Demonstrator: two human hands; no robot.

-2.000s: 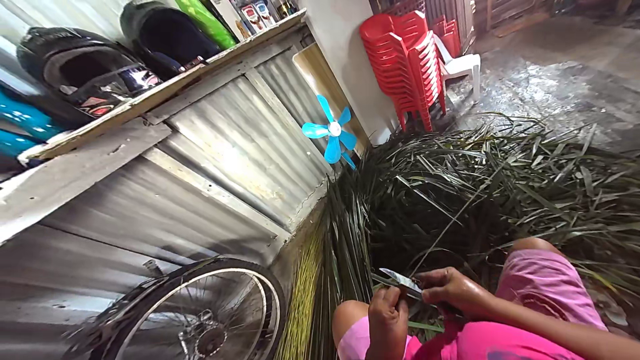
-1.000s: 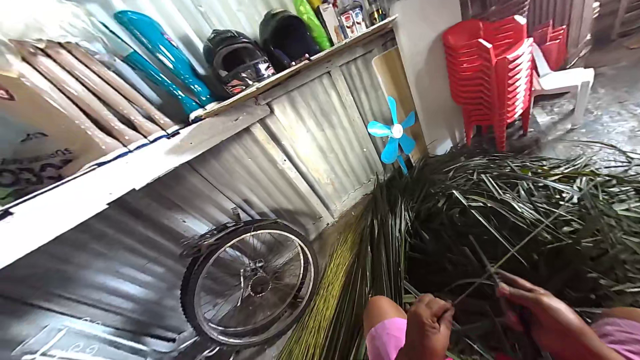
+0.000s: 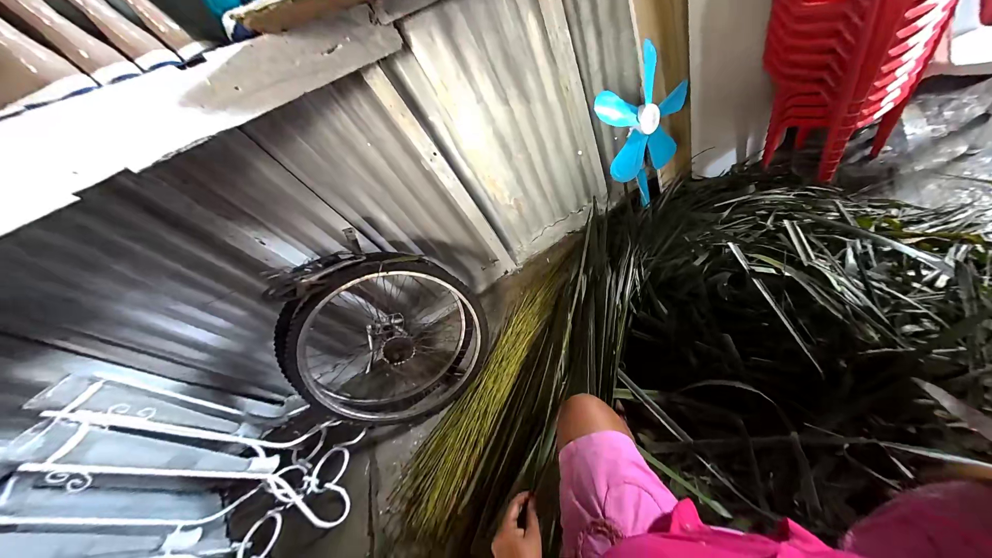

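Observation:
My left hand (image 3: 518, 527) is low in the head view, beside my knee, against the lower end of a bundle of long dark green palm leaf strips (image 3: 597, 310). Whether its fingers grip a strip cannot be made out. Left of that bundle lies a sheaf of thin yellow-green leaf ribs (image 3: 496, 387). A large heap of green palm leaves (image 3: 814, 287) spreads in front of my legs and to the right. My right hand is out of the frame, and no knife shows.
Two bicycle wheels (image 3: 387, 341) lean by the corrugated metal wall (image 3: 496, 108). White scrolled metalwork (image 3: 155, 465) stands at the lower left. A blue fan (image 3: 648, 120) is near the wall corner, and stacked red plastic chairs (image 3: 845, 70) stand at the upper right.
My left hand has moved down and left to the leaf bundle from in front of my body. My right hand has left the frame. The view has swung left and down.

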